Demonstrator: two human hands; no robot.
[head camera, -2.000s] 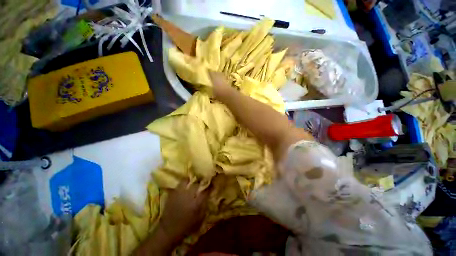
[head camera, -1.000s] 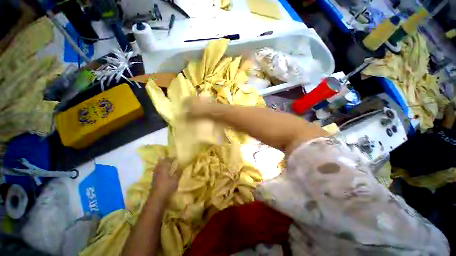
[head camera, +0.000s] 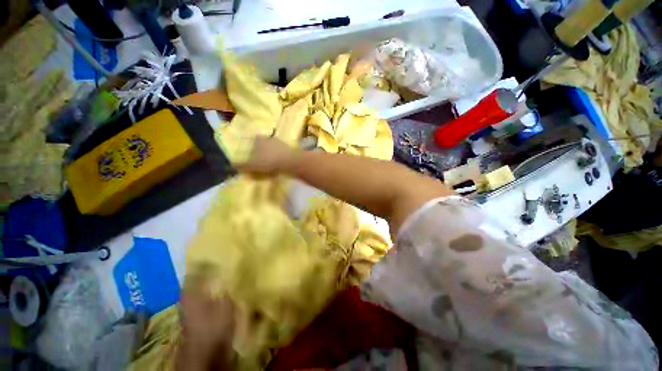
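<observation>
A large crumpled bundle of yellow cut pieces (head camera: 265, 250) lies in front of me and hangs toward my lap, blurred by motion. More yellow pieces fan out behind it into the white tray (head camera: 468, 36). My right hand (head camera: 265, 156) is closed around yellow pieces at the back left of the bundle, the arm reaching across from the right. My left hand (head camera: 207, 315) is at the lower left, strongly blurred against the bundle; its fingers are partly hidden by cloth and its grip is unclear.
A yellow box (head camera: 133, 161) and blue card (head camera: 145, 274) lie left. A red thread cone (head camera: 475, 119) and the white machine head (head camera: 541, 199) are right. A white cone (head camera: 194, 32) stands behind. Bagged items fill part of the tray.
My right hand has moved from deep in the pile toward the left with yellow pieces. Less cloth lies in the tray. My left hand has moved left and down, and the bundle has shifted toward me.
</observation>
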